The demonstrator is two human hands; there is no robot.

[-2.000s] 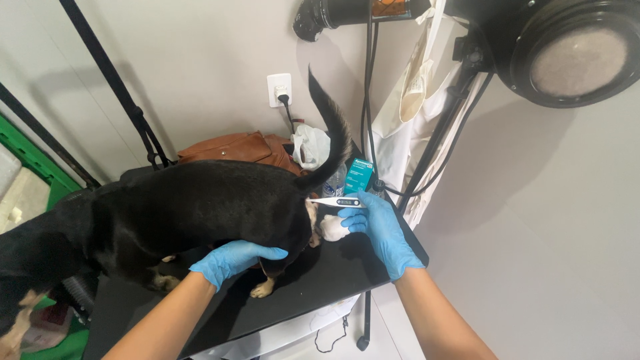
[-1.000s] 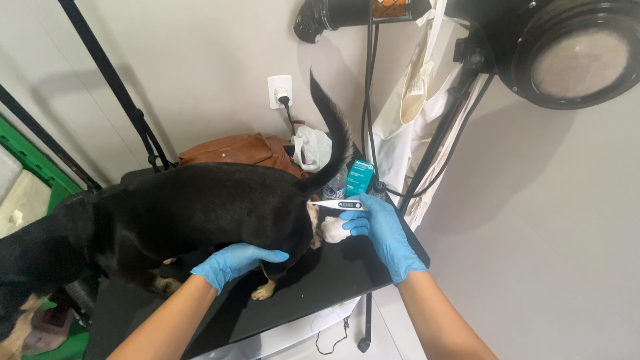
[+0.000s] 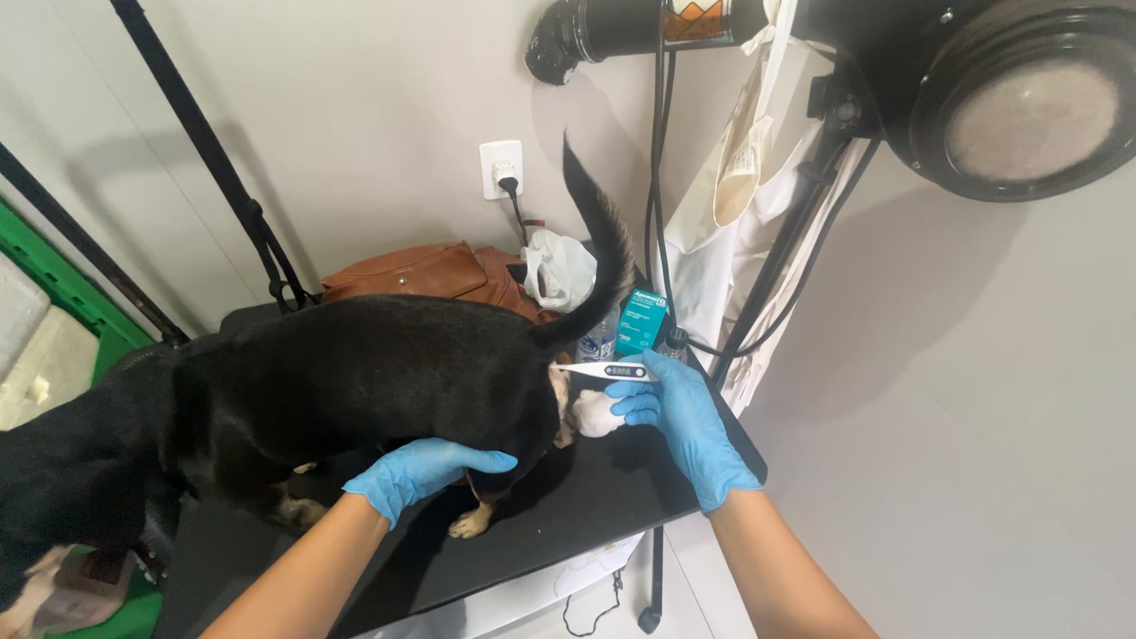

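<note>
A black dog with tan paws [image 3: 382, 364] stands on a black table [image 3: 612, 484], its tail raised. My left hand [image 3: 430, 470], in a blue glove, lies under and against the dog's belly and hind thigh, thumb along the thigh. In a matching glove, my right hand [image 3: 679, 408] holds a white digital thermometer [image 3: 612, 371] between thumb and fingers. The thermometer's tip is at the dog's rear beneath the tail; whether it is inserted I cannot tell. A wad of white cotton [image 3: 596, 414] sits just below the thermometer, beside my right fingers.
Behind the dog are a brown leather bag [image 3: 426, 273], a white plastic bag [image 3: 561, 269], a teal box [image 3: 641, 321], a plastic bottle [image 3: 598, 341] and a small bottle [image 3: 675, 343]. A black dryer [image 3: 1003, 98] on a stand is at upper right. Black grooming-arm bars [image 3: 191, 124] rise at left.
</note>
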